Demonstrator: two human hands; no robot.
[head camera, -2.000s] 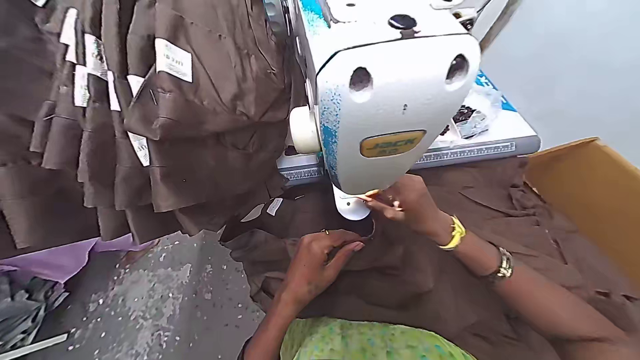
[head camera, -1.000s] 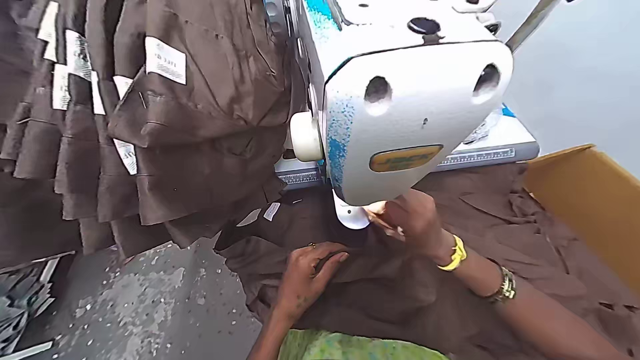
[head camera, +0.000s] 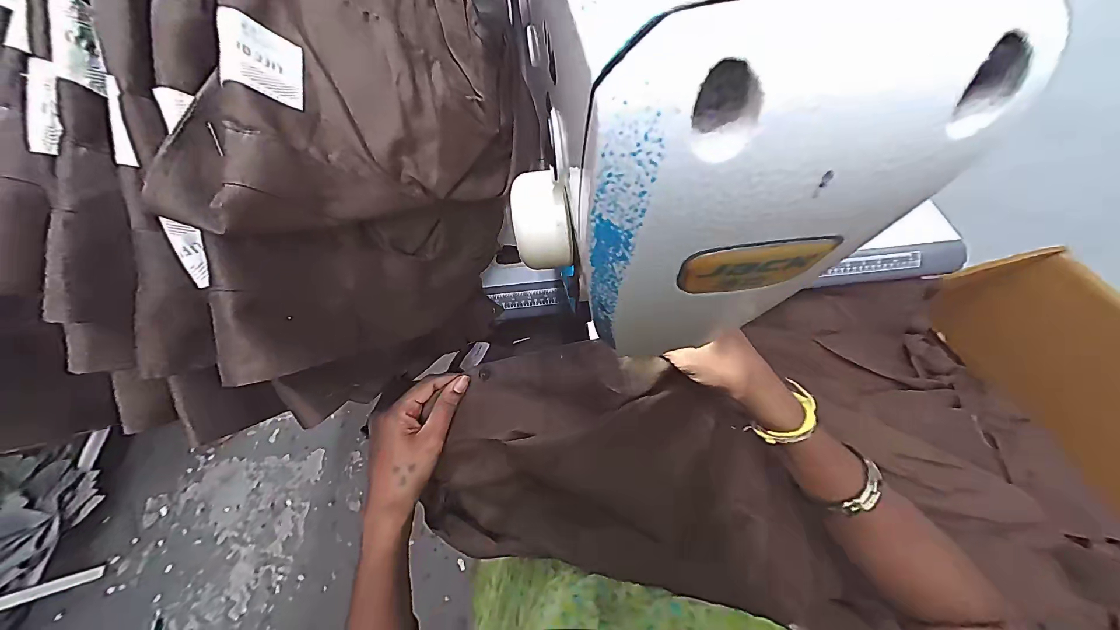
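A white Jack sewing machine head (head camera: 744, 175) fills the upper middle and right, and hides its needle area. Brown cloth (head camera: 595, 446) lies in front of and below it. My left hand (head camera: 411, 437) pinches the cloth's left edge between thumb and finger, beside a small dark round spot and a pale tag (head camera: 475, 355). My right hand (head camera: 722, 363), with a yellow bangle and a metal band at the wrist, is on the cloth right under the machine head. Its fingertips are partly hidden, but it appears to grip the upper edge.
Layered brown garment pieces (head camera: 350, 280) with white labels hang at the upper left, close to the machine's white knob (head camera: 541, 219). More brown cloth spreads to the right, against a brown cardboard box (head camera: 1032, 350). Grey floor (head camera: 245, 499) with scraps shows at the lower left.
My left hand has moved left, away from the needle area, to the cloth's left edge. The cloth between my hands is now spread out. My right hand stays close to the machine head.
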